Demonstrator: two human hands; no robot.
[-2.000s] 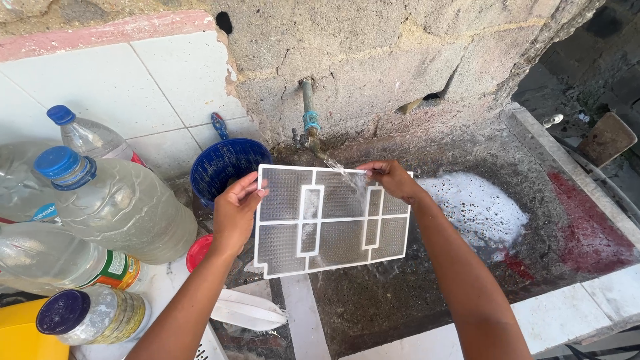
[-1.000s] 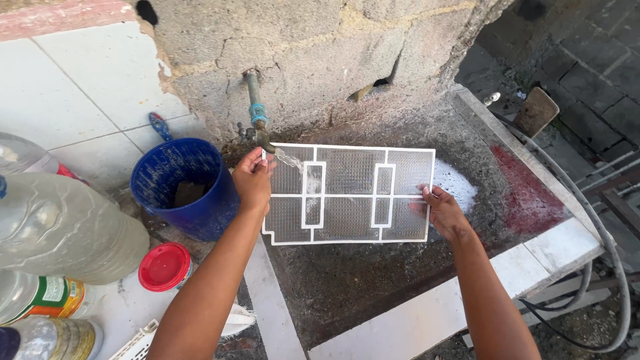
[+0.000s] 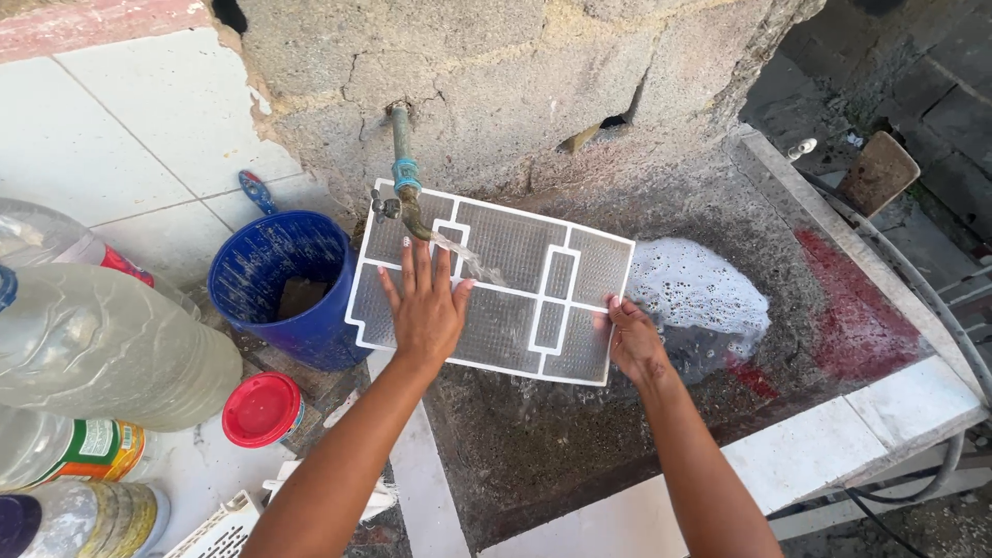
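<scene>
A white-framed mesh air filter [image 3: 504, 325] is tilted under a metal tap [image 3: 415, 217], whose water runs onto the mesh. My left hand [image 3: 425, 314] lies flat on the filter's left half, fingers spread, just below the spout. At the filter's right edge, my right hand [image 3: 635, 337] grips the frame between thumb and fingers. Below the filter is a rough concrete basin [image 3: 542, 457], with white foam [image 3: 694, 291] and a little water to the right of my right hand.
Left of the basin stand a blue bucket [image 3: 283, 267], a red-lidded tub [image 3: 262, 411], large plastic bottles [image 3: 116, 345] and a white plastic basket [image 3: 225, 535]. A block wall [image 3: 480, 101] rises behind. The basin has a white tiled rim [image 3: 814, 449], with a hose [image 3: 930, 287] beyond it.
My left hand has let go of the filter's left edge and now lies on the mesh. The right hand still holds the right edge. The filter now tilts down to the right.
</scene>
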